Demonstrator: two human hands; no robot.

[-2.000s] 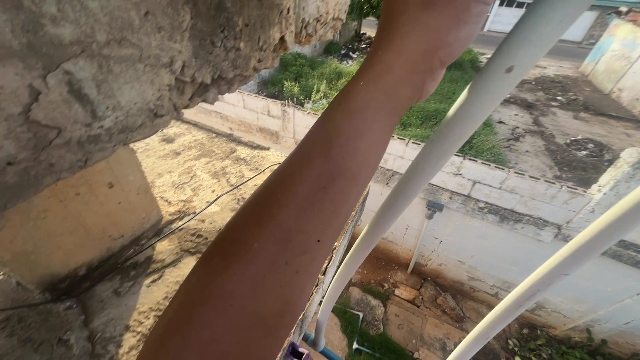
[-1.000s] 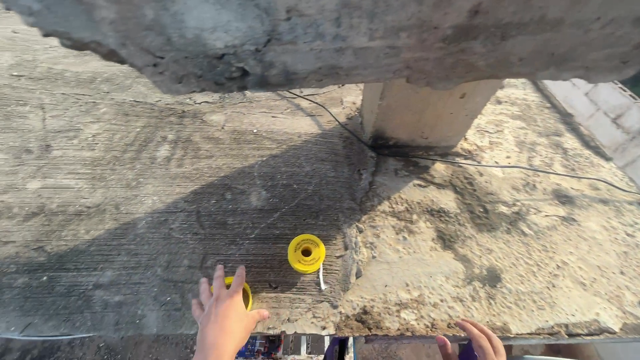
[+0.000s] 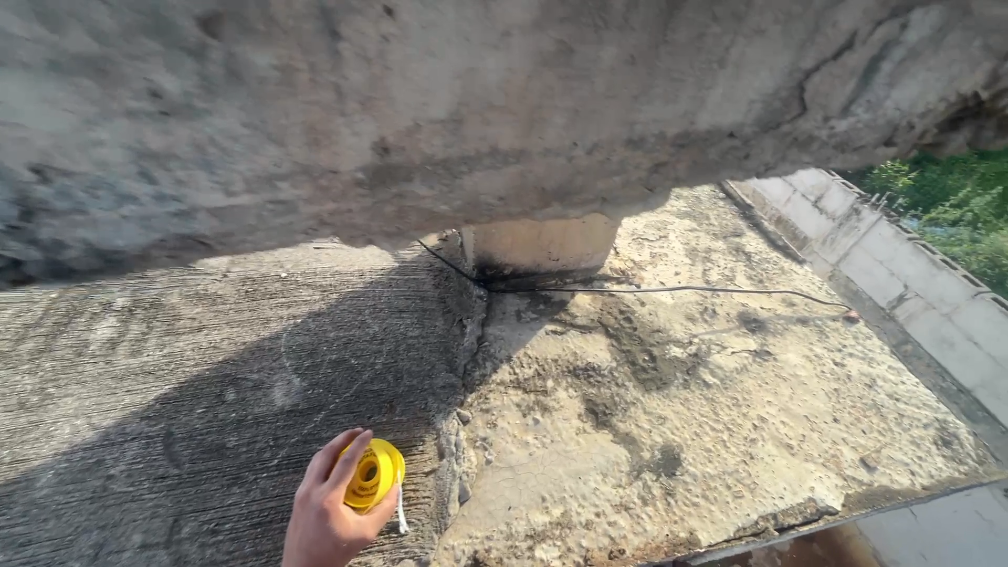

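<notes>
A yellow spool of white thread seal tape (image 3: 369, 471) is between the fingers and thumb of my left hand (image 3: 327, 500), low in the view and left of centre. It bears writing. The loose end of the white tape (image 3: 402, 510) hangs from its right side. Beneath the hand lies shaded, grooved concrete (image 3: 236, 441). Whether a separate yellow ring is also in the grasp, I cannot tell. My right hand is out of view.
A rough concrete beam (image 3: 441, 118) crosses the top of the view. Behind the slab stands a short concrete pillar (image 3: 543, 244), with a black cable (image 3: 693, 289) running past its base. A block wall (image 3: 913, 268) borders the right side.
My left hand has gone from a yellow ring beside the spool to the spool itself and taken hold of it. My right hand has left the view.
</notes>
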